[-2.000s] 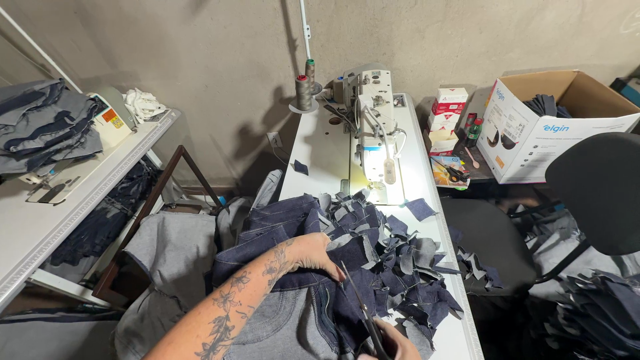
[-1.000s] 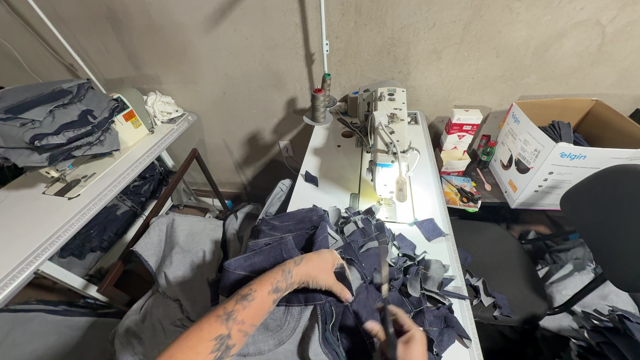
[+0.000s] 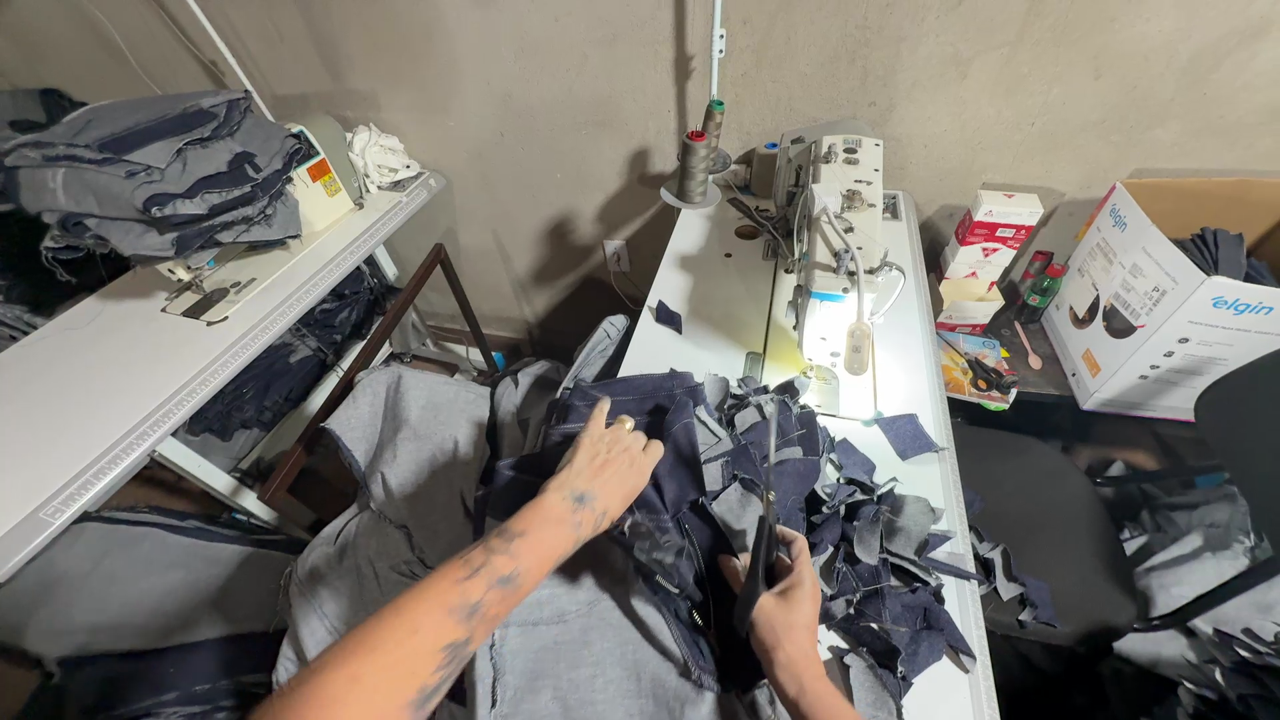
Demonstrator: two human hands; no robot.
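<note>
My left hand, with a ring on one finger, rests on dark blue denim garment pieces heaped at the front of the white sewing table. To its right, my right hand grips black-handled scissors, blades pointing away from me and close together. A metal zipper shows on the denim between the hands. Many cut denim scraps lie in a pile right of the scissors, below the lit industrial sewing machine. The left fingertips are partly bent; whether they pinch cloth, I cannot tell.
Thread cones stand behind the table's left side. A second sewing table at left bears stacked denim. At right are a cardboard box, small cartons, a second pair of scissors and a black chair.
My left hand has moved away from the scissors, up and left over the dark denim. The scissors remain in my right hand, their blades now upright in view.
</note>
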